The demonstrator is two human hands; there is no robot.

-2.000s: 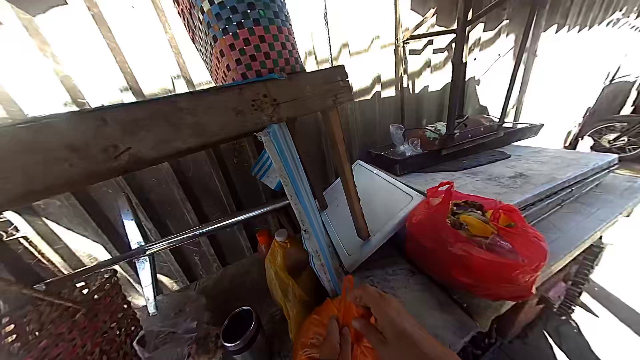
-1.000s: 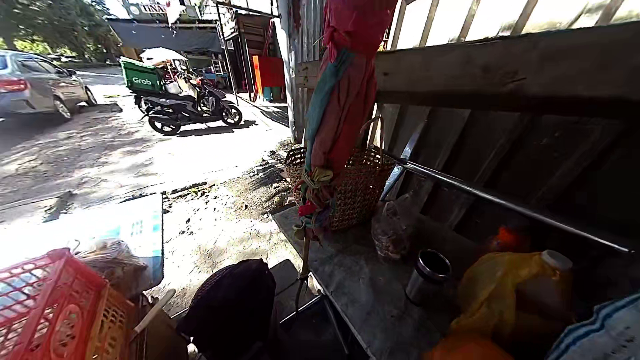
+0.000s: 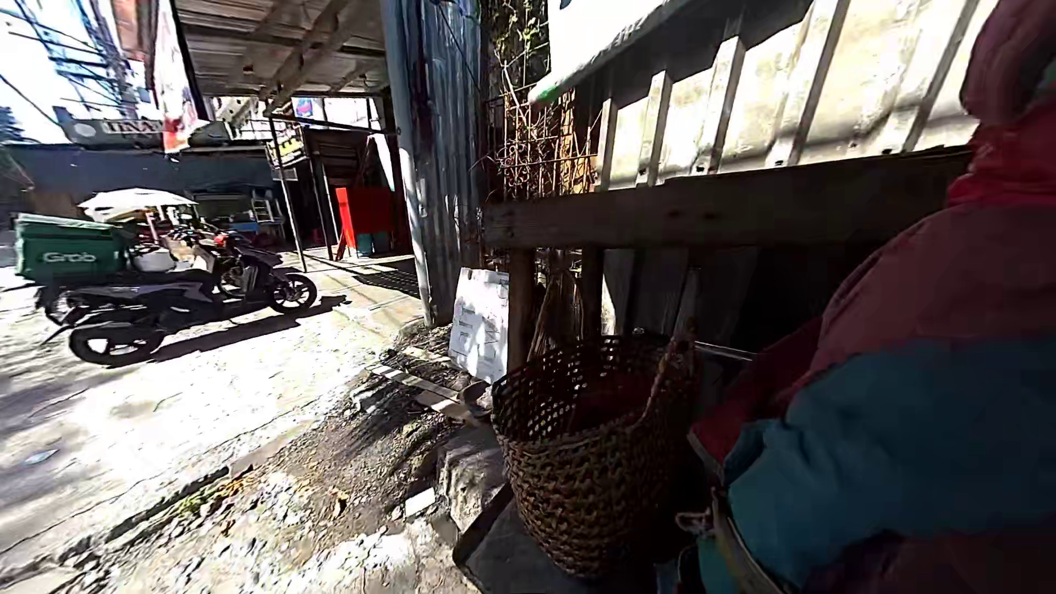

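Observation:
Neither of my hands shows in the head view. A woven basket (image 3: 590, 462) with a tall handle stands right of the middle, on a dark flat surface. Close to the camera on the right hangs a bundle of red and teal cloth (image 3: 891, 445), which hides part of what lies behind the basket. A cord or strap runs round the lower part of the cloth. Inside the basket it is dark, with something reddish that I cannot make out.
A wooden rail (image 3: 726, 210) crosses in front of a corrugated metal fence (image 3: 759, 99). A white board (image 3: 480, 326) leans by a post. Rubble and a concrete edge lie below. Parked motorcycles (image 3: 165, 297), one with a green box (image 3: 70, 247), stand at the left.
The view has swung far to the left. My hands, on an orange plastic bag two seconds ago, are out of sight. The basket and the cloth now appear much closer.

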